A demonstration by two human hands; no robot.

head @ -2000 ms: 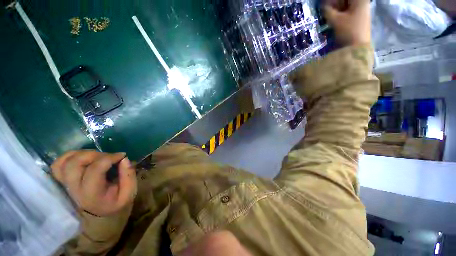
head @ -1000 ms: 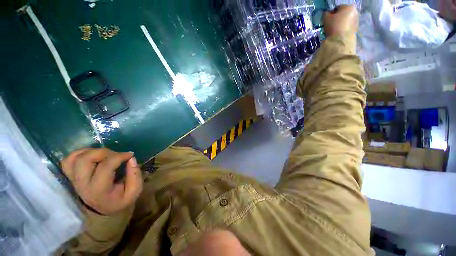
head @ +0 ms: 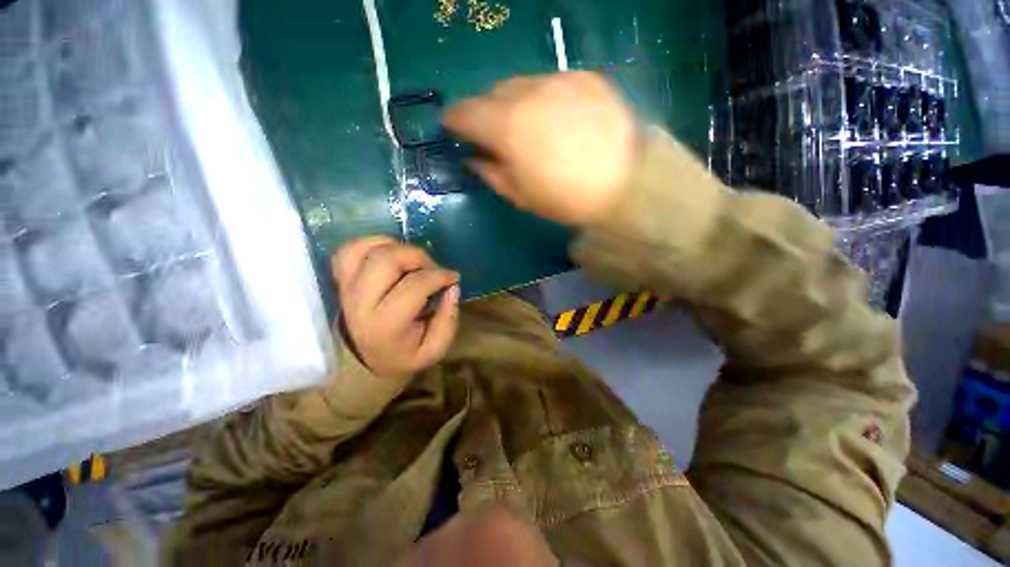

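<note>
Two black rounded-square frames lie on the green mat: the farther one point(head: 395, 120) and the nearer one point(head: 441, 191), which is partly hidden by my right hand and its blur. My right hand point(head: 548, 144) is motion-blurred over the mat, its fingertips beside the frames; whether it holds anything cannot be told. My left hand point(head: 393, 305) is curled near the mat's front edge, thumb and finger close together. A dark gap or thing shows between them, too unclear to tell. Small gold-coloured parts point(head: 485, 16) lie at the far part of the mat.
A white tray point(head: 144, 210) with square pockets under milky film is at left, next to my left hand. Stacked clear trays point(head: 875, 138) with dark parts stand at right. Yellow-black tape point(head: 607, 315) shows beyond the mat's front edge. Cartons are at far right.
My right hand has come from the stacked trays to over the black frames. My left hand stays curled near the front edge. The view has shifted left, showing more of the left tray.
</note>
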